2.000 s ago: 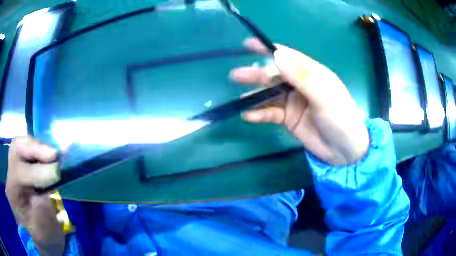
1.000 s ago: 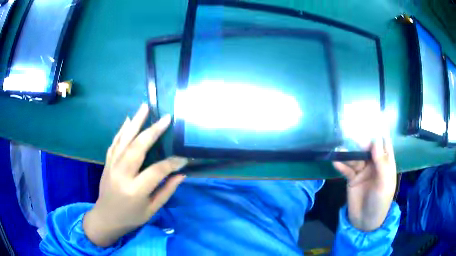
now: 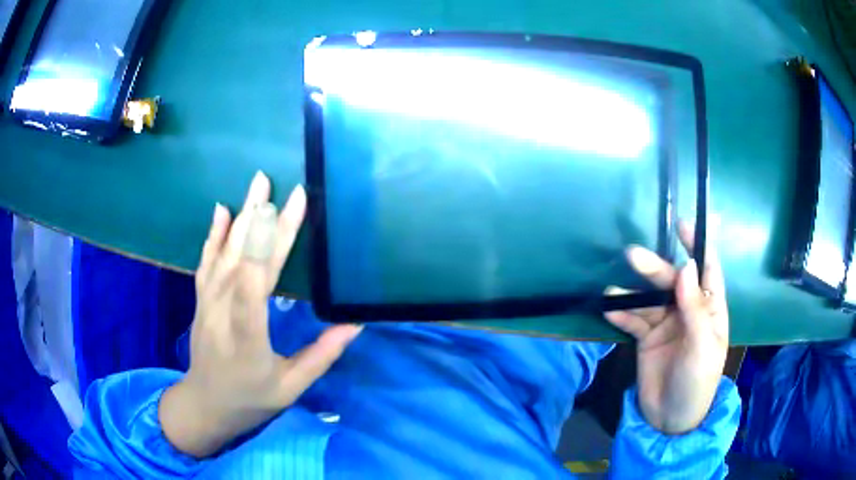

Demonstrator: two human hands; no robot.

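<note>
A clear glass touch panel with a black border [image 3: 488,187] lies or is held just above the green mat in front of me, with a bright light bar reflected across its upper part. A second dark outline, the thin frame, shows at its right side, close behind the glass. My right hand [image 3: 683,328] grips the panel's lower right corner, fingertips showing through the glass. My left hand [image 3: 239,328] is spread by the lower left corner, thumb near the bottom border, with a beige wrap on one finger. Whether the left thumb touches the border cannot be told.
A black-bordered panel [image 3: 80,70] with a gold flex tab [image 3: 141,113] lies at the upper left. More panels [image 3: 833,178] lie at the right edge. The green mat's curved front edge [image 3: 103,246] runs before my body. A blue sleeve [image 3: 802,408] shows at the lower right.
The panel, earlier tilted and offset from the frame on the mat, now largely overlaps the dark outline. The right hand moved to its lower right corner. The left hand let go and opened.
</note>
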